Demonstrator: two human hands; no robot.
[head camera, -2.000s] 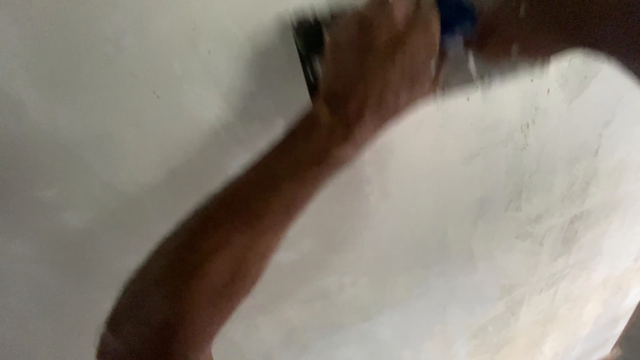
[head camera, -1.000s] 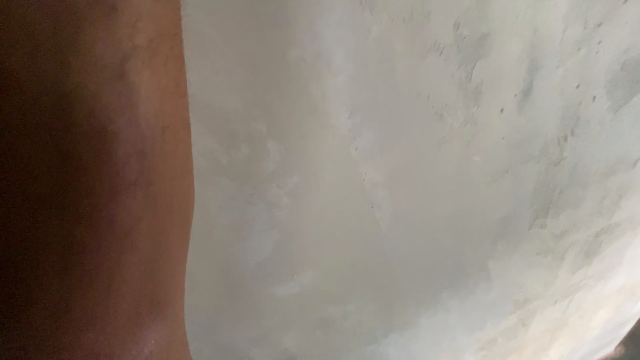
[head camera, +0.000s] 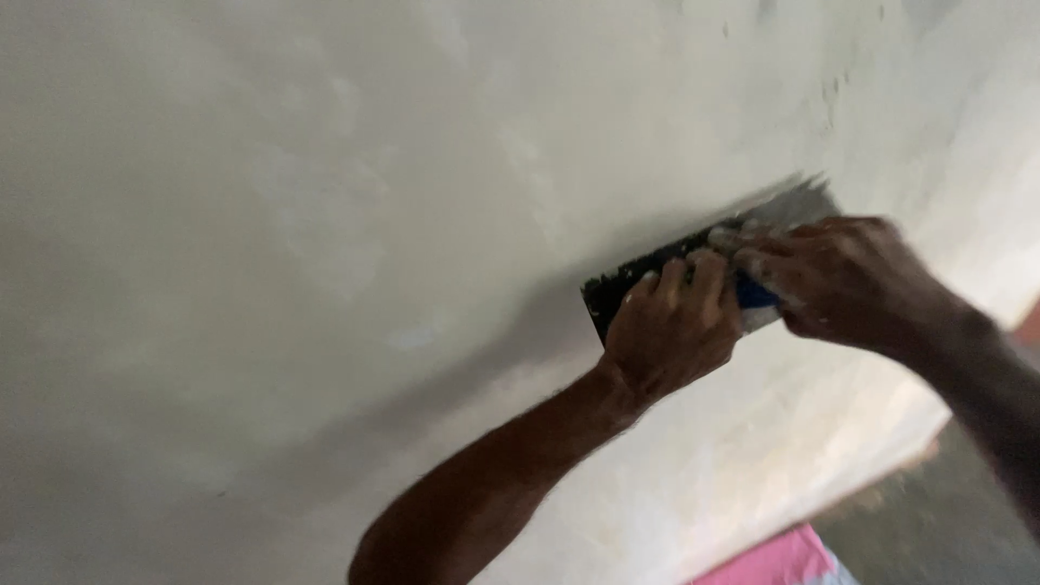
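A wide plastering blade (head camera: 792, 207) with a blue handle (head camera: 756, 294) lies against a pale plastered wall (head camera: 455, 211), tilted up toward the right. My right hand (head camera: 845, 280) is closed around the handle, its fingers reaching onto the blade. Beside it, my left hand (head camera: 674, 321) presses on the blade's dark left part, fingertips on its face. Whether the left fingers also wrap the lower edge is hidden. The blade's upper edge looks ragged with plaster.
At the lower right the wall's bottom edge meets a grey floor (head camera: 910, 520). A pink sheet or bag (head camera: 772, 559) lies by the wall's foot. Something reddish (head camera: 1030, 329) shows at the right edge.
The view has shifted a lot. One second ago an arm filled the left side and no hand showed; now both hands and the blade are in sight against the wall.
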